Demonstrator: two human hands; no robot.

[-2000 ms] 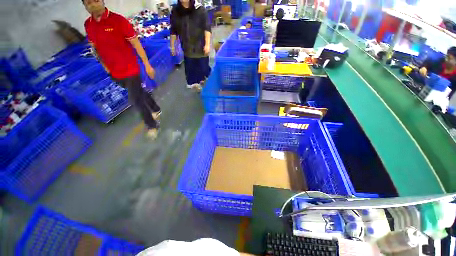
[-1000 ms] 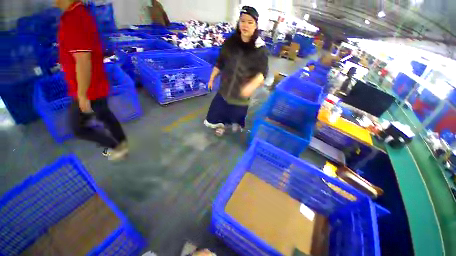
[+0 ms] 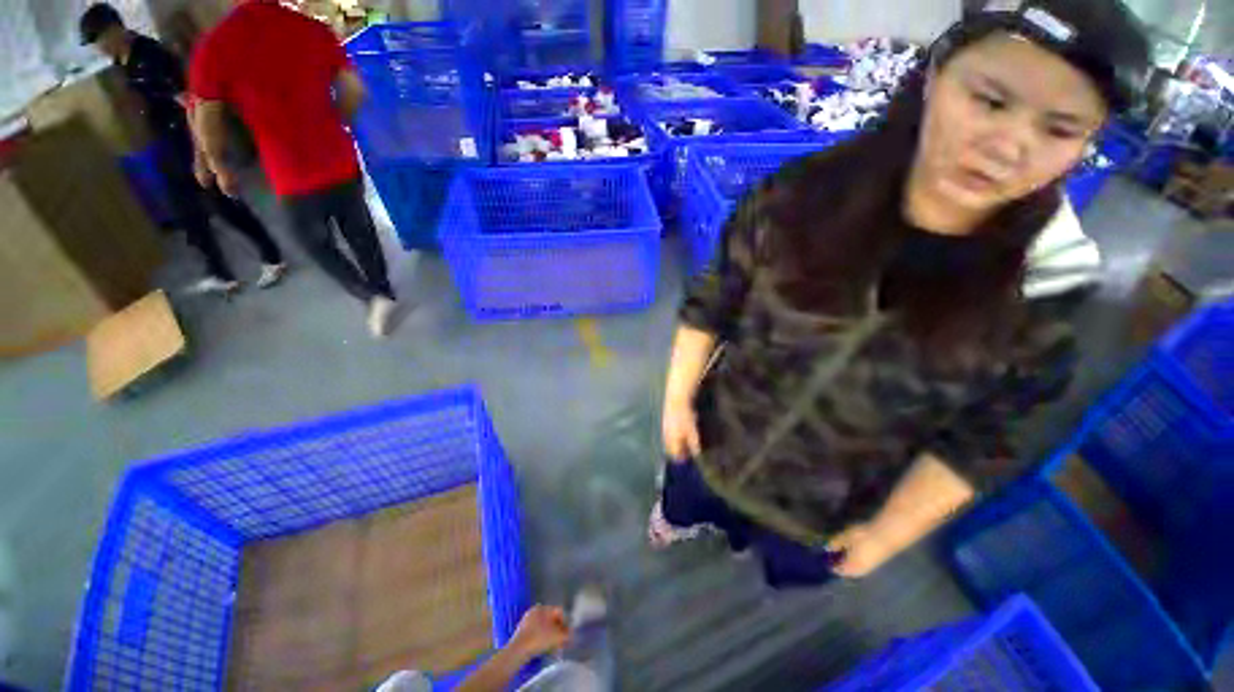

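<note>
One bare hand, which looks like my left hand (image 3: 543, 630), is small and blurred at the bottom centre, just right of the near blue crate's rim. Its fingers look curled, and no held thing can be made out. My right hand is not in view. The large blue mesh crate (image 3: 502, 541) stands on the floor at the lower left, with brown cardboard (image 3: 359, 588) flat in its bottom.
A person in a camouflage top (image 3: 839, 365) stands close at the right. A person in red (image 3: 278, 95) and one in black are at the back left. Blue crates (image 3: 562, 277) stand behind, several heaped with small items. Brown cartons (image 3: 48, 223) stand left; more blue crates right.
The view has swung left, away from the bench. The person in the camouflage top is much nearer. The person in red has walked farther off. The hand and forearm show more.
</note>
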